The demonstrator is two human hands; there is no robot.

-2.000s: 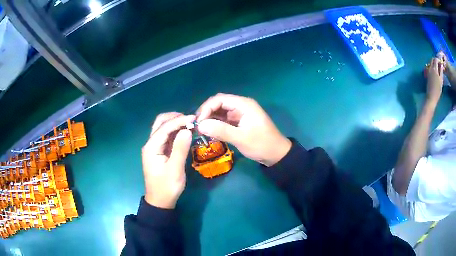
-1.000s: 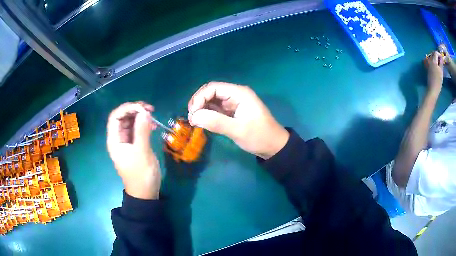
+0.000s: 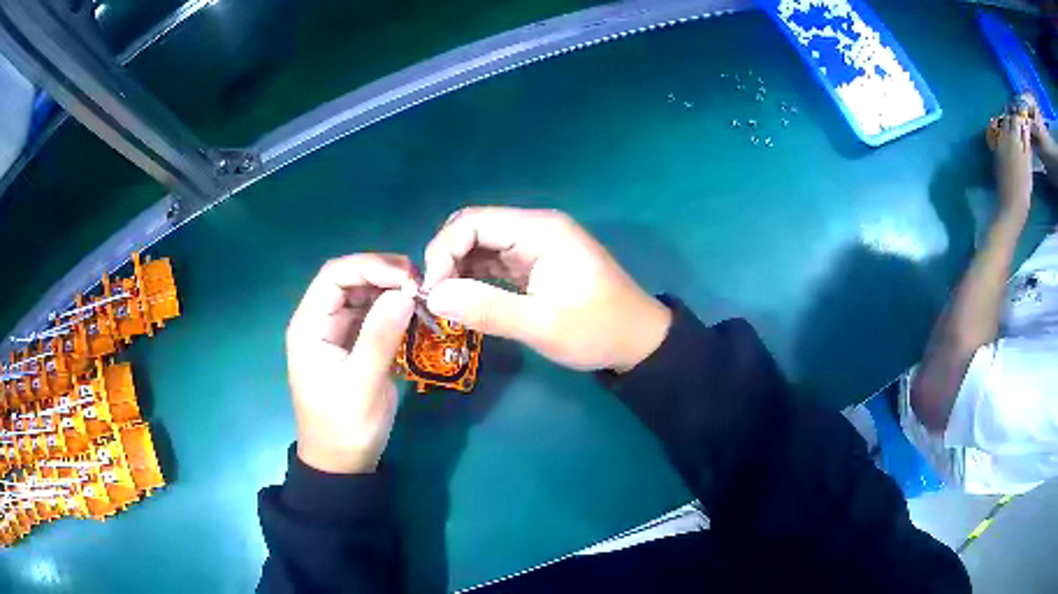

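An orange housing (image 3: 443, 362) lies on the green bench below my fingertips, its open side with the round cavity facing up. A grey lead wire (image 3: 427, 316) runs from it up to my fingers. My left hand (image 3: 354, 348) pinches the wire's end between thumb and index finger. My right hand (image 3: 540, 284) is closed at thumb and index finger, touching the same spot; whatever tiny part it pinches is hidden. Both hands are bare, with dark sleeves.
Slanting rows of orange housings (image 3: 87, 418) with leads stand at left. A blue tray (image 3: 928, 120) of small white parts lies at upper right, with loose tiny parts (image 3: 754, 110) beside it. A metal rail (image 3: 464, 79) and post (image 3: 110, 99) edge the bench. A person in white works at right.
The housing has moved left since two seconds ago, and its cavity faces up again after tilting. My left hand swung left with the wire, then came back to meet my right fingertips.
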